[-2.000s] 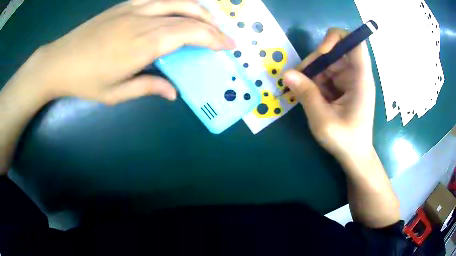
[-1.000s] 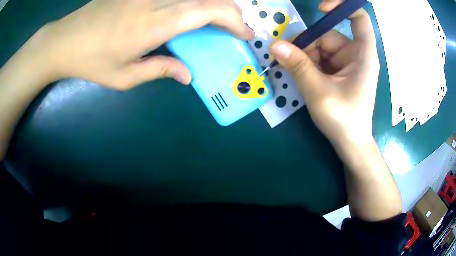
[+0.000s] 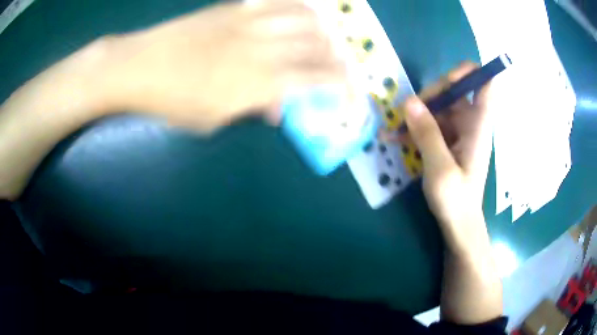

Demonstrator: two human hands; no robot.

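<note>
My left hand (image 3: 229,65), blurred, lies over the far part of the light-blue shell (image 3: 324,137) and grips it. The shell is blurred and no yellow sticker can be made out on it. It overlaps the left edge of the white sticker sheet (image 3: 370,186). Yellow stickers (image 3: 412,159) sit on the sheet's right side, beside bare dark dots. My right hand (image 3: 452,141) holds a dark pen-like tool (image 3: 468,86) over the sheet. The tool's tip is hidden by the fingers or blurred.
Overlapping white used liners (image 3: 530,124) lie on the dark-green surface (image 3: 216,222) at the right. Beyond the edge at the lower right are a cardboard box (image 3: 544,320) and red objects (image 3: 573,296).
A second ago a yellow sticker lay on the shell's corner under the tool; none shows now. My left hand and the shell are further right. The sheet's near end is lower in view.
</note>
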